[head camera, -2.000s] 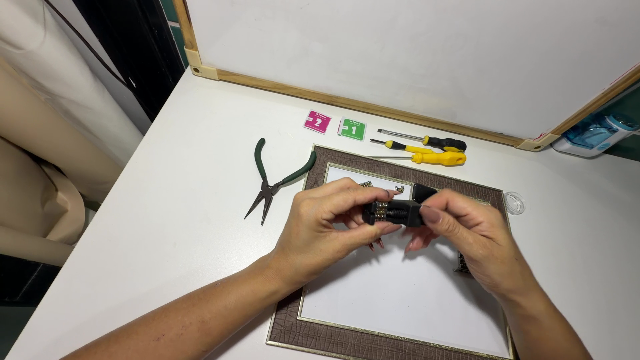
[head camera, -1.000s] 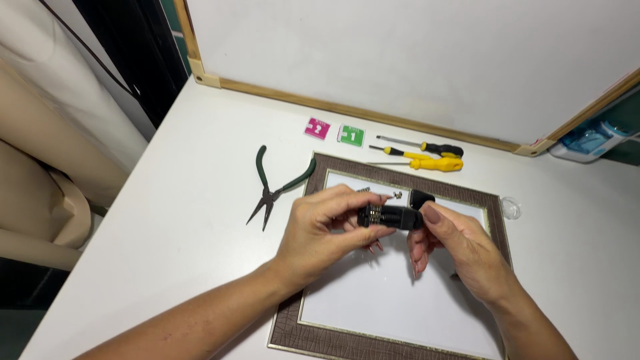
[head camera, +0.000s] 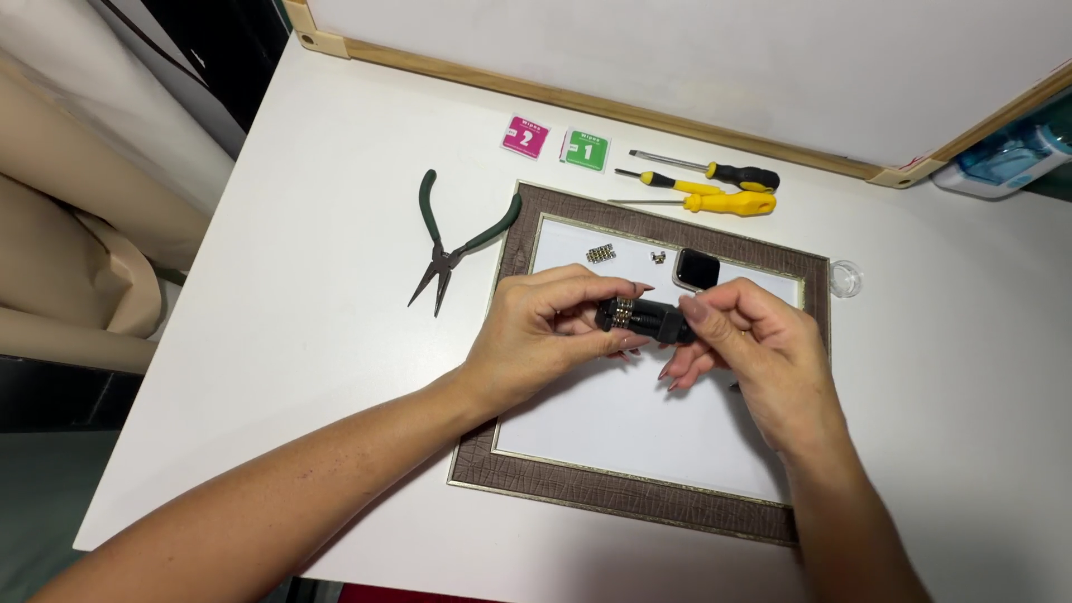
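Note:
My left hand (head camera: 544, 331) grips a black watch-link remover (head camera: 657, 322) by its left end, over a brown-framed board. A piece of metal watch band (head camera: 622, 312) sits in the tool. My right hand (head camera: 745, 352) pinches the tool's right end between thumb and fingers. Just behind the hands, a smartwatch (head camera: 697, 269) with a dark screen lies on the white panel of the frame (head camera: 620, 494). Left of the watch are a small loose metal link (head camera: 658, 258) and a short section of two-tone band links (head camera: 600, 253).
Needle-nose pliers (head camera: 445, 255) with green handles lie open left of the frame. Behind it are a pink wipe packet (head camera: 526, 136), a green packet (head camera: 585, 150) and three screwdrivers (head camera: 729, 203). A clear round dish (head camera: 846, 278) sits at right. A wood-edged whiteboard (head camera: 586, 92) borders the back.
Both hands have stayed on the black tool, held above the frame. The smartwatch and loose links show more fully now behind the hands.

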